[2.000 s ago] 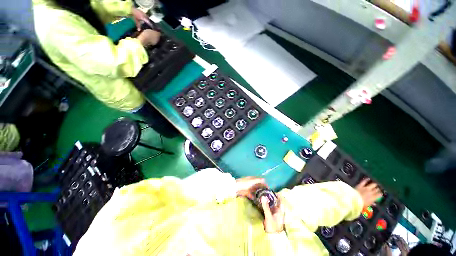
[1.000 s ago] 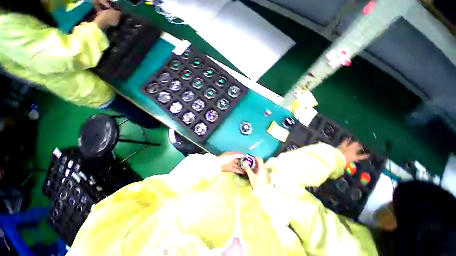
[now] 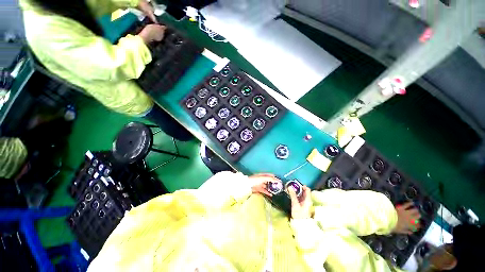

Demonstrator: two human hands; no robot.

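Note:
My left hand [image 3: 261, 184], in a yellow sleeve, holds a round smartwatch unit [image 3: 275, 187] with a lit face at the bench's near edge. My right hand [image 3: 302, 204] holds a second smartwatch unit [image 3: 293, 187], with a purplish lit face, just beside the first. The two units are slightly apart. Beyond my hands, a black foam tray [image 3: 248, 144] on the green mat holds rows of watches, some with green displays. A loose watch unit [image 3: 282, 151] lies on the mat near a thin pale stick [image 3: 295, 169].
At right, another person's hand [image 3: 407, 218] rests over a second foam tray [image 3: 348, 169]. Another worker in a yellow smock [image 3: 80, 53] handles trays at upper left. A round stool [image 3: 132, 142] and stacked trays [image 3: 95, 199] stand at left. Yellow notes [image 3: 319, 160] lie by the post.
My hands, earlier together around what looked like one watch, now hold two watches side by side. The other person's hand at right has moved over the tray. The view has shifted.

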